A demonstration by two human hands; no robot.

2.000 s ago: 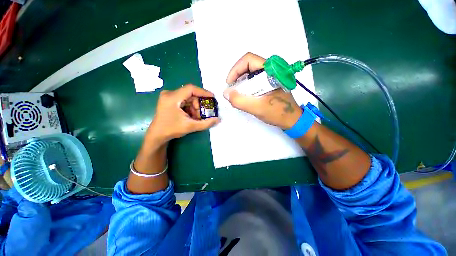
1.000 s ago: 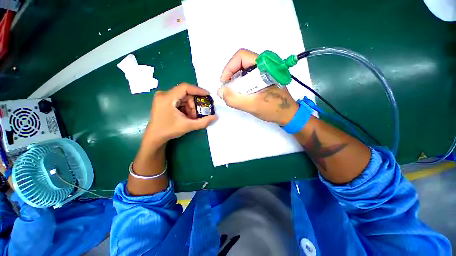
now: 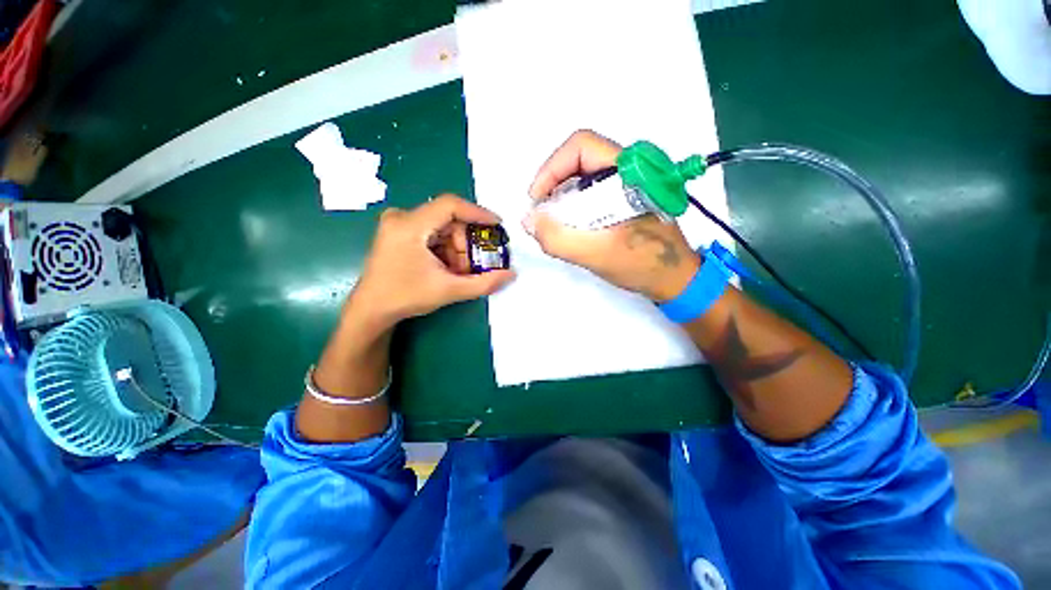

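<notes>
My left hand (image 3: 421, 263) holds a small black component (image 3: 488, 248) with gold and white marks between thumb and fingers, over the left edge of the white paper sheet (image 3: 588, 69). My right hand (image 3: 605, 231) holds the dispensing syringe (image 3: 590, 206) like a pen, slanted, its tip end pointing left toward the component. The tip itself is too small or hidden to tell. A gap shows between the two hands. The green syringe adapter (image 3: 651, 179) sits on the syringe's rear, with a clear air hose (image 3: 859, 184) curving right and down.
A crumpled white tissue (image 3: 345, 171) lies left of the sheet. A light-blue fan (image 3: 121, 378) and a white box with a black fan grille (image 3: 72, 259) stand at left. A thin black cord (image 3: 784, 277) runs beside the hose. Another person's blue sleeve (image 3: 115, 507) shows at lower left.
The whole view has shifted slightly. Both hands keep nearly the same pose, with component and syringe still held. At the far left, another person's hand now shows near the bench edge.
</notes>
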